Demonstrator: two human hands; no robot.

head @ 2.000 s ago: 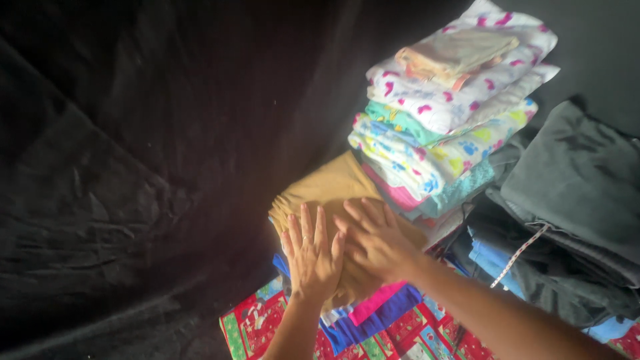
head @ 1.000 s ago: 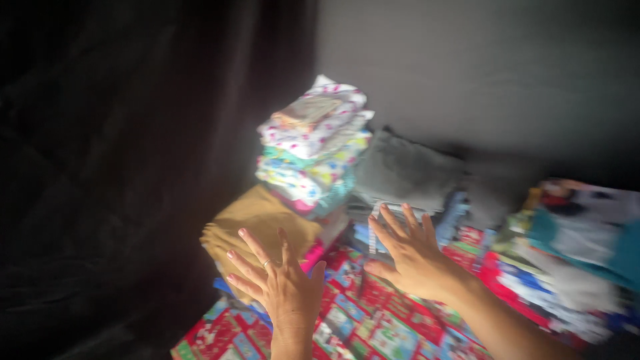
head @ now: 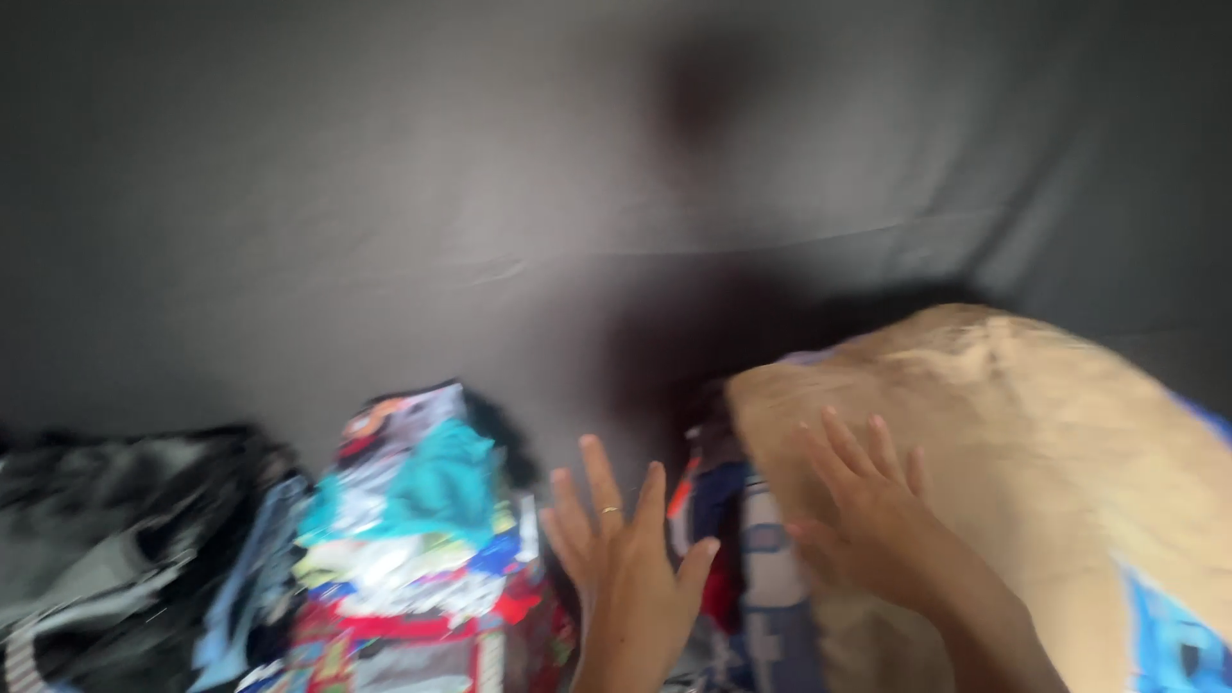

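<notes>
My left hand (head: pixel 630 568), with a ring on one finger, is raised with its fingers spread and holds nothing. It is between a stack of folded clothes topped by a teal garment (head: pixel 438 481) and a large tan cloth (head: pixel 1001 452). My right hand (head: pixel 871 520) is in front of the tan cloth, fingers apart and nothing in them; whether it touches the cloth I cannot tell. Under and beside the tan cloth's left edge show a grey-blue patterned cloth (head: pixel 775 587) and dark and red fabrics.
Dark folded garments (head: pixel 106 539) and a blue denim-like cloth (head: pixel 250 587) lie at the left. A dark grey sheet (head: pixel 433 192) hangs behind everything. A bright blue printed fabric (head: pixel 1179 626) shows at the lower right. The picture is partly blurred.
My hands have left the brown folded cloth they rested on two seconds ago. The view has swung right, so the brown cloth and the tall patterned stack are out of sight.
</notes>
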